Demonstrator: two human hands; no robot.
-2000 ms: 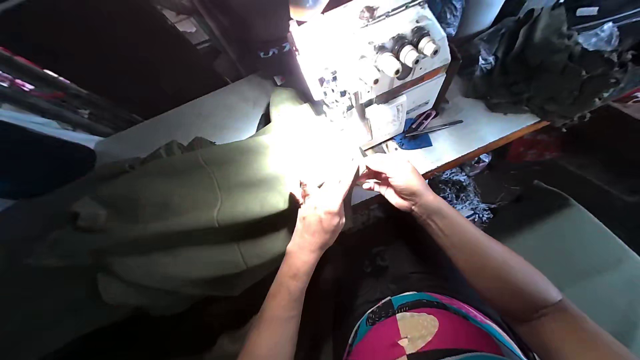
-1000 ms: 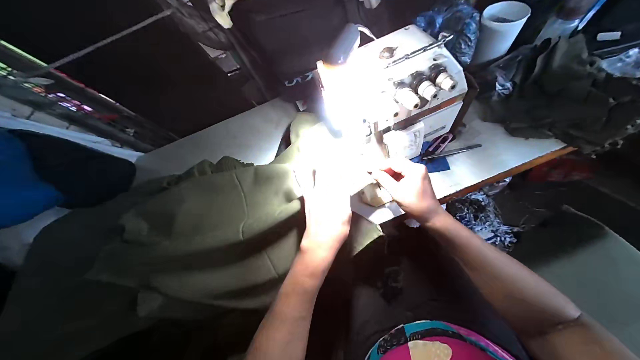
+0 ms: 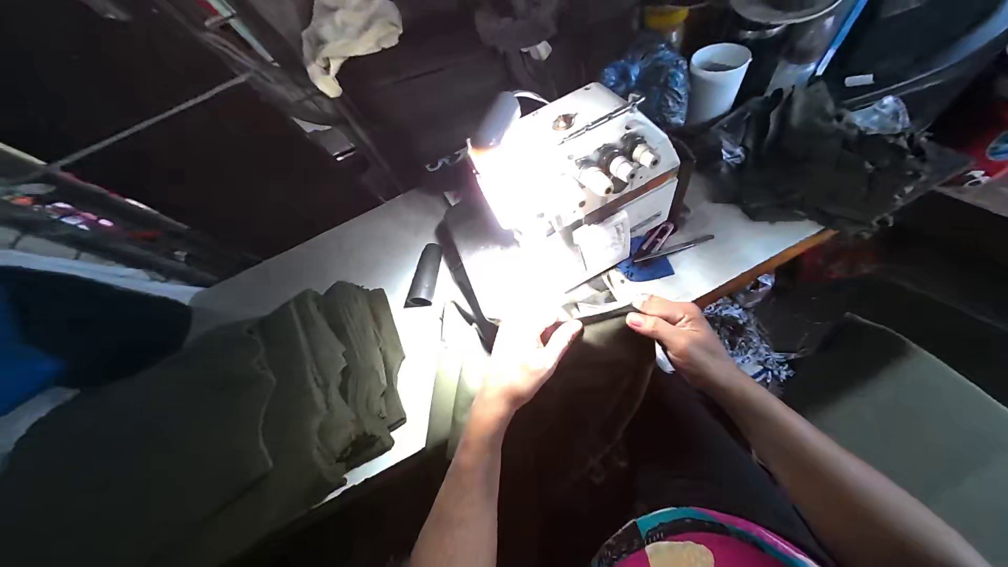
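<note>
An overlock sewing machine point(image 3: 606, 157), white with several tension knobs, stands on the worktable under a bright lamp point(image 3: 498, 122). My left hand point(image 3: 524, 358) pinches the edge of a dark olive fabric piece point(image 3: 598, 378) just in front of the machine. To its right, my right hand point(image 3: 677, 331) grips the same edge between thumb and fingers, so the edge is stretched between both hands. The fabric hangs down over the table's front edge. Glare hides the needle area and part of my left fingers. A stack of olive fabric pieces point(image 3: 346, 370) lies at the left.
A dark cylindrical tube point(image 3: 425, 276) lies left of the machine. Tweezers point(image 3: 673, 249) and pink-handled snips point(image 3: 655, 236) rest by a blue cloth scrap point(image 3: 647, 266). Behind are a white cup point(image 3: 718, 79) and a plastic bag point(image 3: 654, 79). Dark scraps point(image 3: 827, 157) cover the right end.
The olive fabric that lay across the table left of the machine has left that spot, showing the tabletop and the tube. My hands are farther apart, with fabric hanging below them. The view has shifted.
</note>
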